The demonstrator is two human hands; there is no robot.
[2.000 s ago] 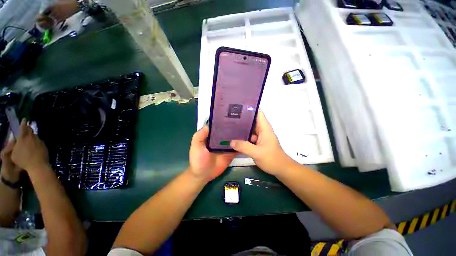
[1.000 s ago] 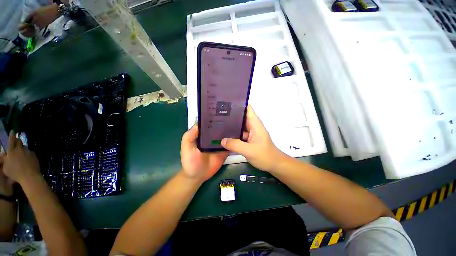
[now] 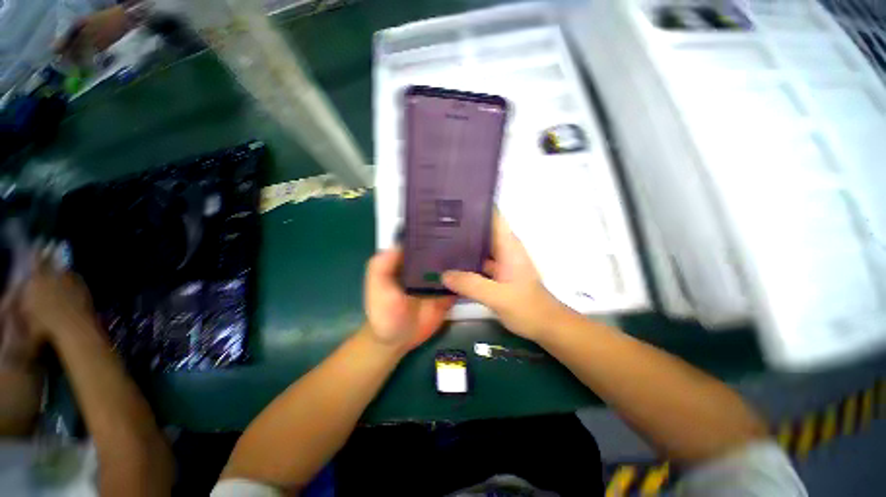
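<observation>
A smartphone [image 3: 454, 184] with a dim pinkish screen is held upright over the white tray. My left hand [image 3: 393, 306] grips its lower left side. My right hand [image 3: 497, 281] holds its lower right side, with the thumb on the bottom of the screen. An open watch body [image 3: 452, 373] with a white battery and a yellow strip lies on the green bench below my hands. Thin tweezers [image 3: 510, 352] lie to its right, partly blurred. The frame is motion-blurred.
A white compartment tray [image 3: 597, 223] lies behind the phone with a watch unit [image 3: 563, 139] in it. Stacked white trays [image 3: 767, 194] stand right. A black blister tray [image 3: 175, 262] lies left, beside another person's arm [image 3: 107, 379]. A metal upright [image 3: 291, 97] rises behind.
The view has shifted and blurred slightly. Both hands still hold the phone, with the thumb in the same place. The watch body and tweezers have not moved on the bench.
</observation>
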